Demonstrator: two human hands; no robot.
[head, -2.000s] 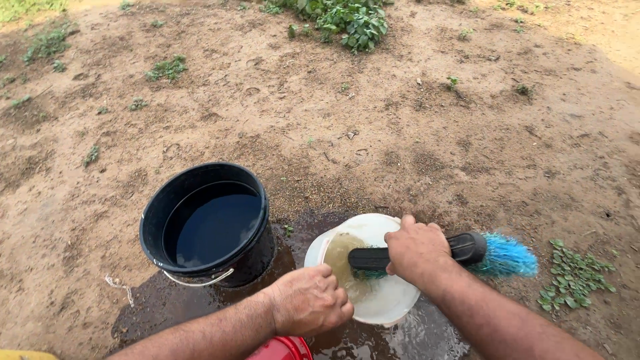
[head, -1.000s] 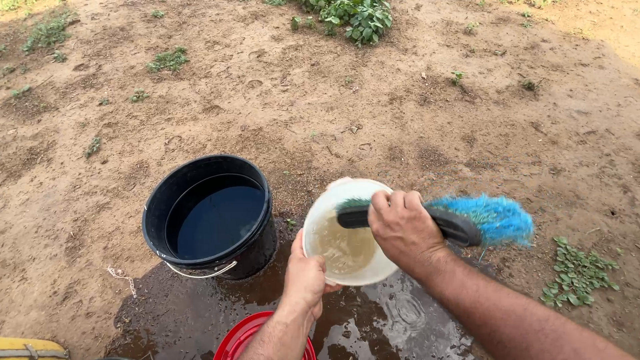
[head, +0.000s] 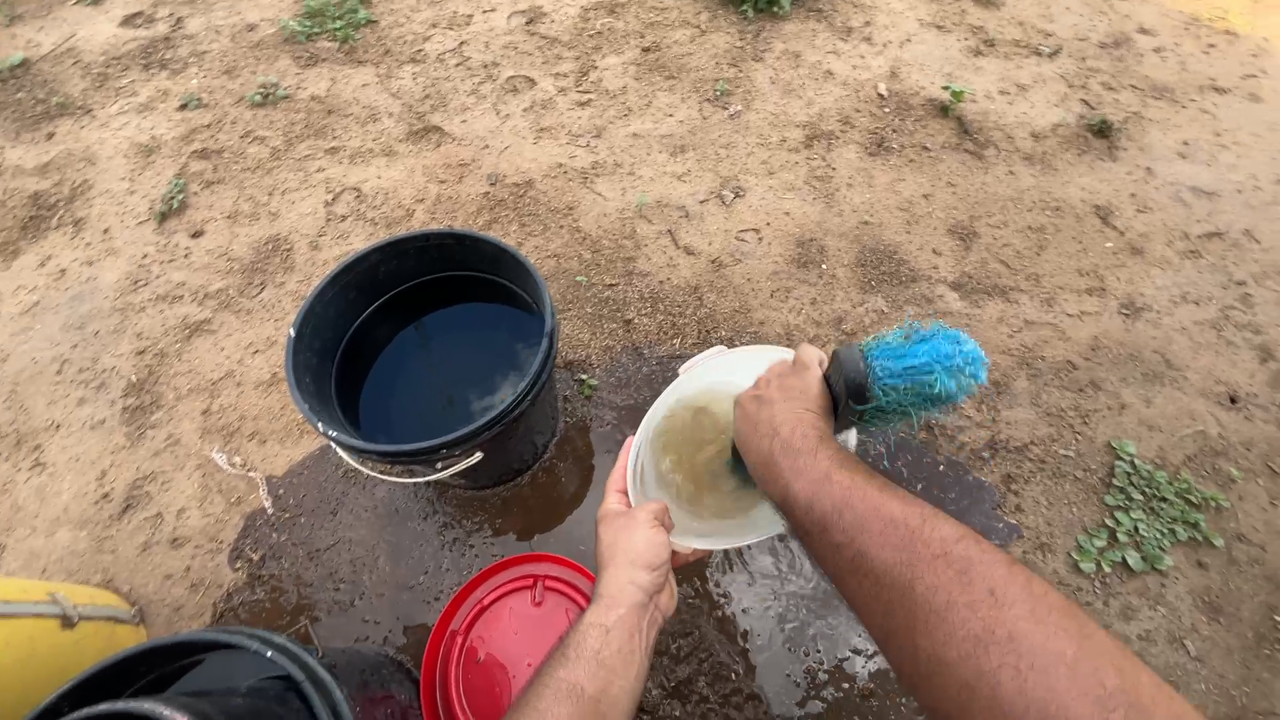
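Note:
My left hand (head: 637,548) grips the near left rim of a white plastic bucket (head: 657,502), which is tilted and holds cloudy brownish water. My right hand (head: 790,415) is closed around a black-bodied brush (head: 849,385) with a tuft of blue fibres (head: 922,372) that sticks out to the right, past the bucket's rim. The brush's other end reaches down into the bucket and is mostly hidden by the hand. Left of the white bucket stands a black bucket (head: 420,445) with dark water inside and a wire handle (head: 405,476) hanging at its front.
A wet red plastic lid (head: 510,640) lies on muddy, puddled ground (head: 400,540) beside my left forearm. At the lower left are another black bucket (head: 290,655) and a yellow container (head: 60,635). A low green plant (head: 1145,510) grows at the right on sandy soil.
My left hand, a loose fist at the near rim two seconds ago, now holds the bucket's side. The brush has shifted within the bucket in my right hand. The view has moved lower and closer.

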